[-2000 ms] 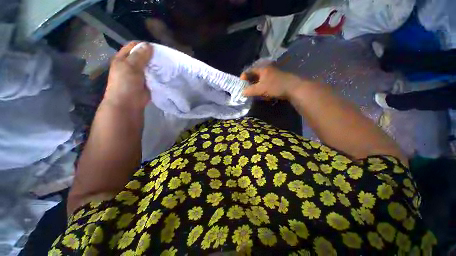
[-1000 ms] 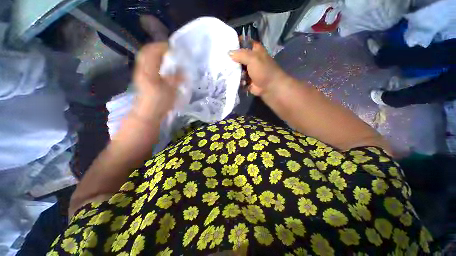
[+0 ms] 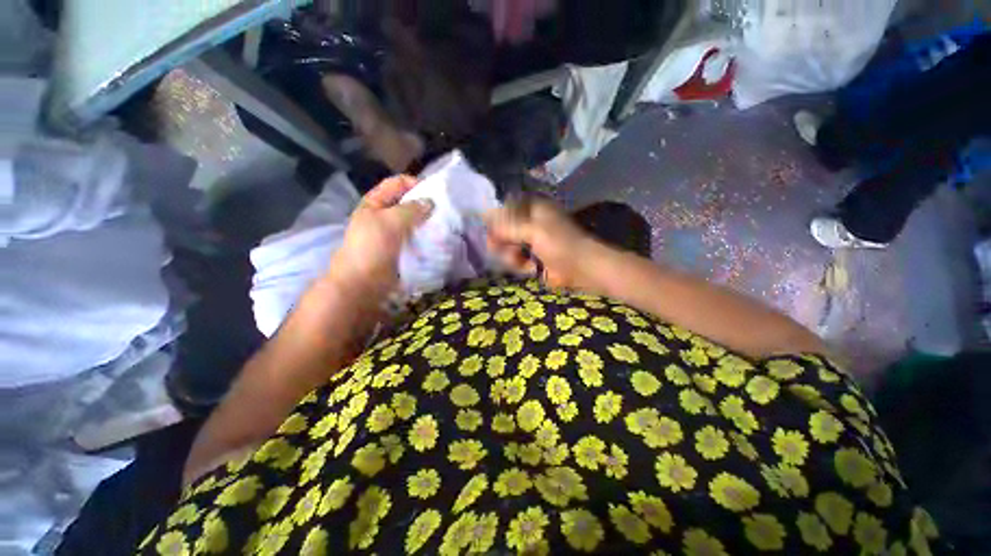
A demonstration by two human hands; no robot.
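A white garment (image 3: 448,223) is bunched over my lap, in front of the yellow-flowered black top. My left hand (image 3: 375,234) grips its left side, with the thumb on top of the cloth. My right hand (image 3: 532,239) is blurred at the garment's right edge, its fingers curled against or beside the cloth. No tool shows clearly in it, and what its fingers hold is hidden. More folded white cloth (image 3: 291,272) lies to the left, behind my left forearm.
A pale table corner (image 3: 163,49) with metal legs is at the upper left. A large white heap (image 3: 76,282) is at the far left. White bagged goods (image 3: 810,49) are at the upper right. A person's dark-trousered leg (image 3: 902,163) and light shoe stand on the scrap-littered floor (image 3: 717,179).
The garment was stretched, then raised and spread, and is now lower and bunched. The snips seen in my right hand one second ago no longer show clearly. Both hands have come down and closer together.
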